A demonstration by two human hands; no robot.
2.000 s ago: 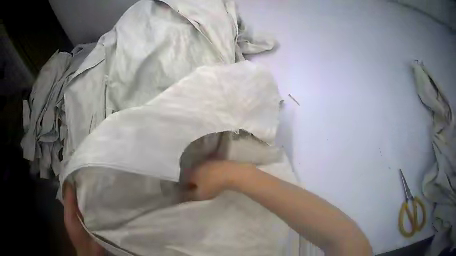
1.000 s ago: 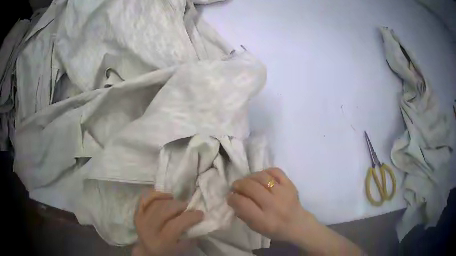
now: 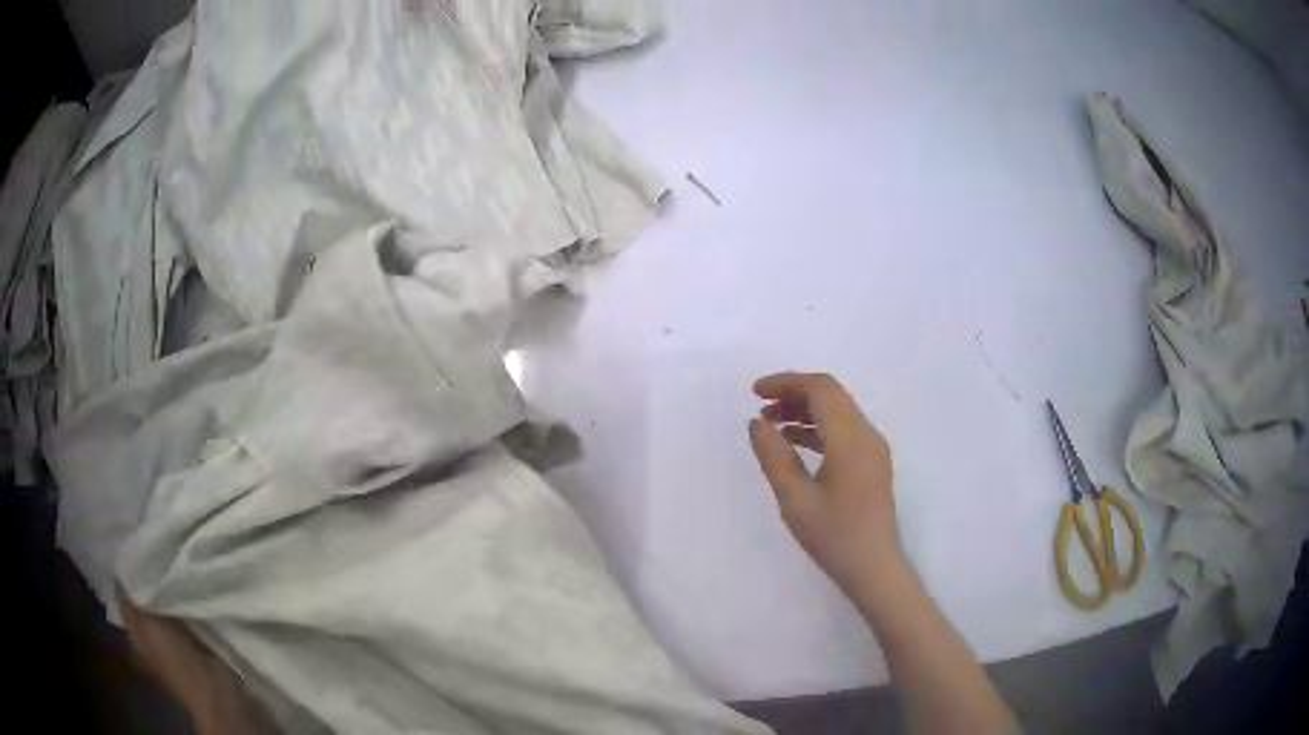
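Observation:
A pale off-white garment piece (image 3: pixel 431 574) lies in loose folds at the near left, its lower part reaching past the table's near edge. My left hand (image 3: pixel 194 675) is at its lower left edge; the cloth hides the fingers, so its grip cannot be made out. My right hand (image 3: pixel 833 467) is above the white table to the right of the garment, touching no cloth, with fingers curled and apart and nothing in them. Scissors with yellow handles (image 3: pixel 1098 553) lie on the table at the right, blades pointing away.
A large heap of the same cloth (image 3: pixel 359 129) fills the back left. A narrow twisted bundle (image 3: pixel 1213 366) lies at the right and hangs over the near edge of the white table (image 3: pixel 890 144). A small dark sliver (image 3: pixel 704 188) and a fine curved thread (image 3: pixel 996 365) lie on the table.
My right hand has let go of the cloth and moved right and away from me. My left hand has moved to the lower left. The garment has shifted left and folded over, uncovering table.

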